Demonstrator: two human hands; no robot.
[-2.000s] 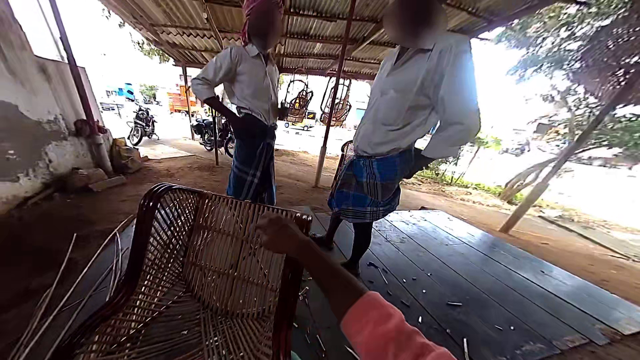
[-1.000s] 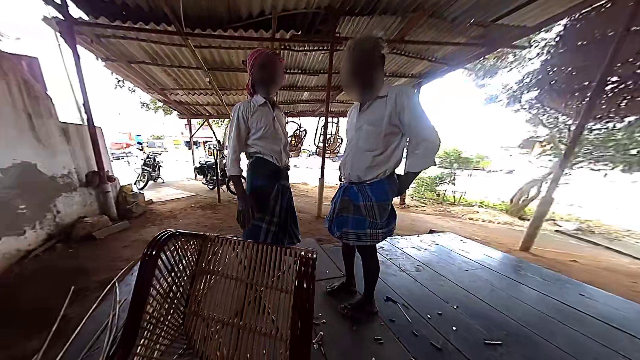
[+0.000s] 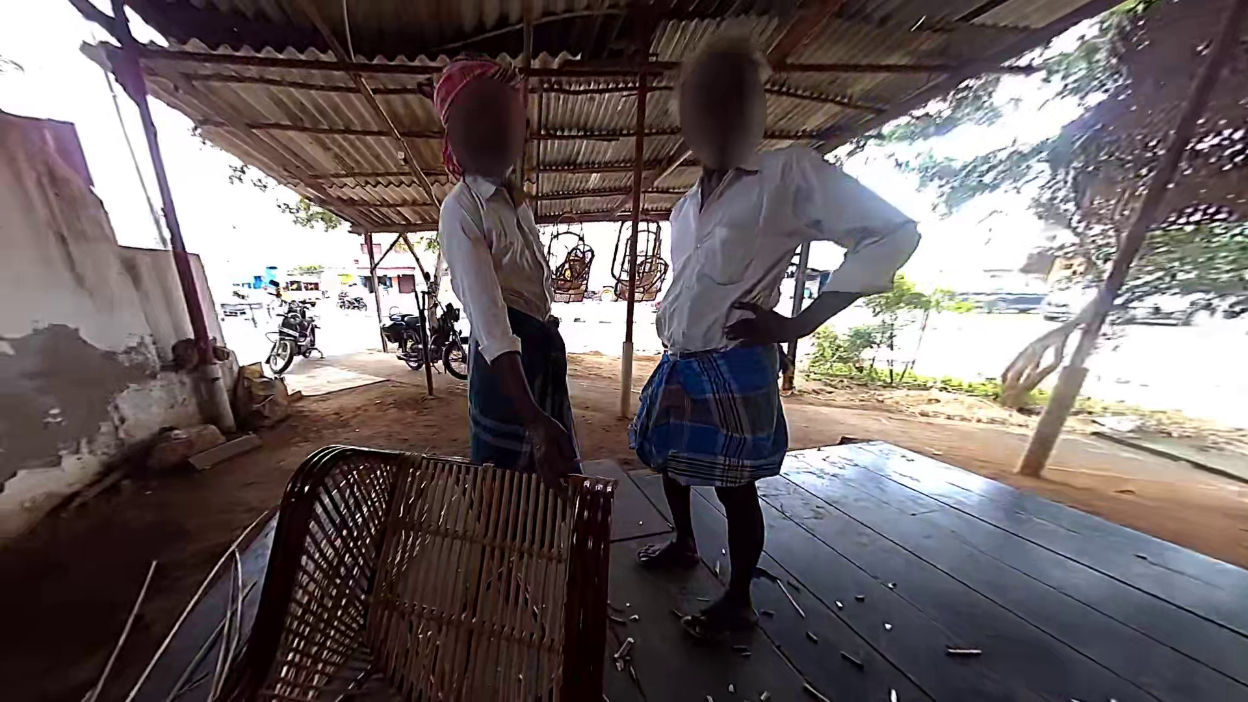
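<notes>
Neither my left hand nor my right hand shows in the head view now. A woven cane chair (image 3: 468, 565) with dark, shiny bound edges stands in the lower left, nearest to me. Its slatted back rises toward a person in a white shirt and red head cloth (image 3: 502, 263), whose lowered hand (image 3: 553, 450) is at the chair's top edge; whether it touches the cane I cannot tell. What my own hands hold or touch is hidden.
A second person (image 3: 731, 263) in a blue checked lungi stands on the dark plank platform (image 3: 926, 546), where cane offcuts (image 3: 963, 651) lie scattered. Long cane strips (image 3: 210, 604) lie left of the chair. Posts hold up the corrugated roof; hanging swing chairs (image 3: 639, 261) and motorcycles (image 3: 429, 341) are behind.
My right hand, over the chair back two seconds ago, has left the view. The person in the head cloth has lowered an arm from the hip and now reaches toward the chair's top.
</notes>
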